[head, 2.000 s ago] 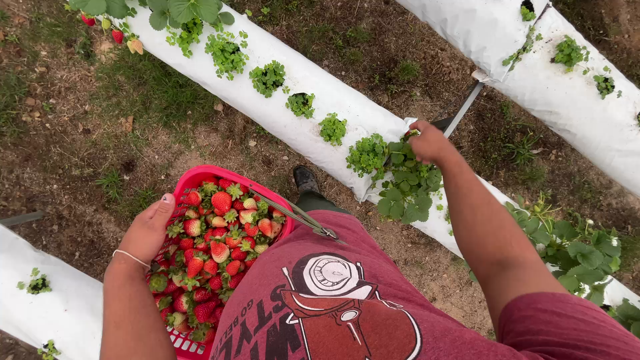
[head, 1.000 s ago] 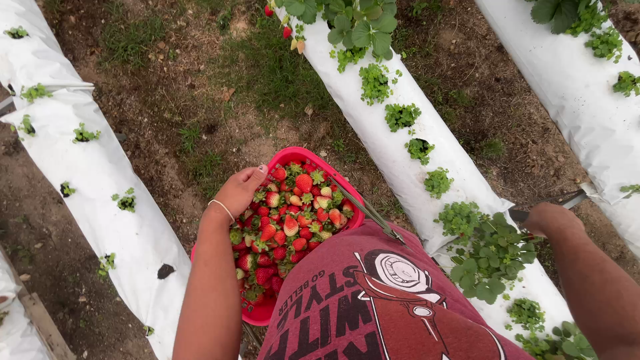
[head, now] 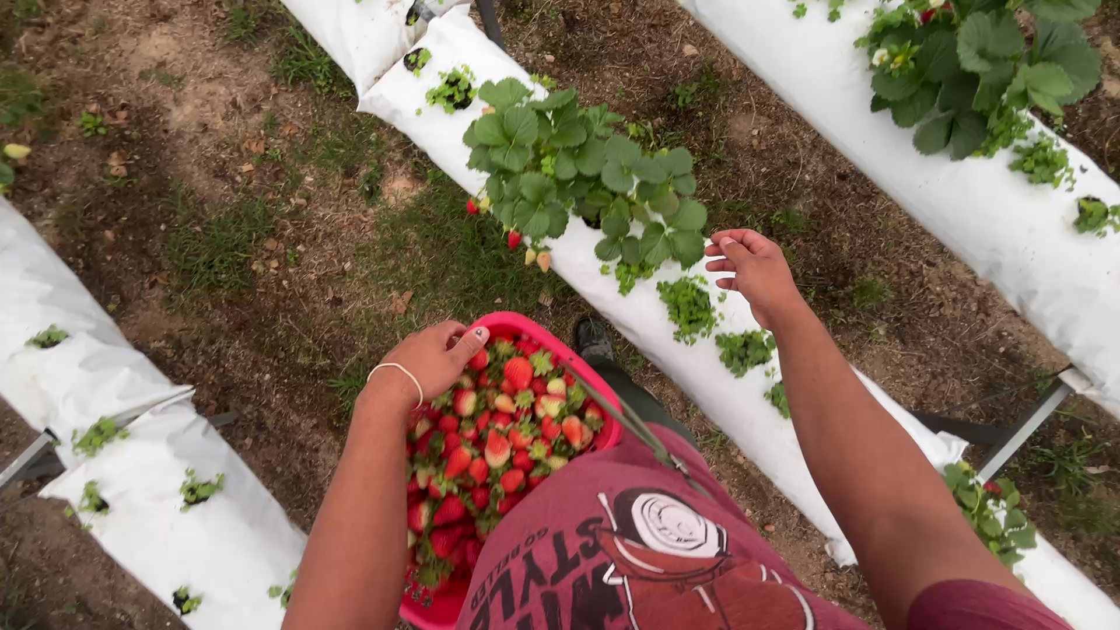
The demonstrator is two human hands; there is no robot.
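My left hand (head: 435, 357) grips the rim of a red plastic basket (head: 560, 348) at my waist, the thumb over the edge. Strawberries (head: 497, 448), red and some partly pale, fill the basket, and a strap runs from it along my shirt. My right hand (head: 752, 271) is held out with the fingers apart and nothing in them, just right of a leafy strawberry plant (head: 569, 162) on the middle white row. Red berries (head: 514, 238) and paler ones (head: 537, 259) hang at the left side of that plant.
White plastic-covered rows (head: 717, 394) run diagonally, with more on the left (head: 157, 472) and right (head: 875, 149). A large plant (head: 989, 70) grows on the right row. Metal supports (head: 1024, 429) stand between rows. My boot (head: 594, 339) is on the soil beside the middle row.
My right hand has left the small plant it was at and is now by the larger leafy plant farther up the row. My left hand stays on the basket. The view has shifted along the row.
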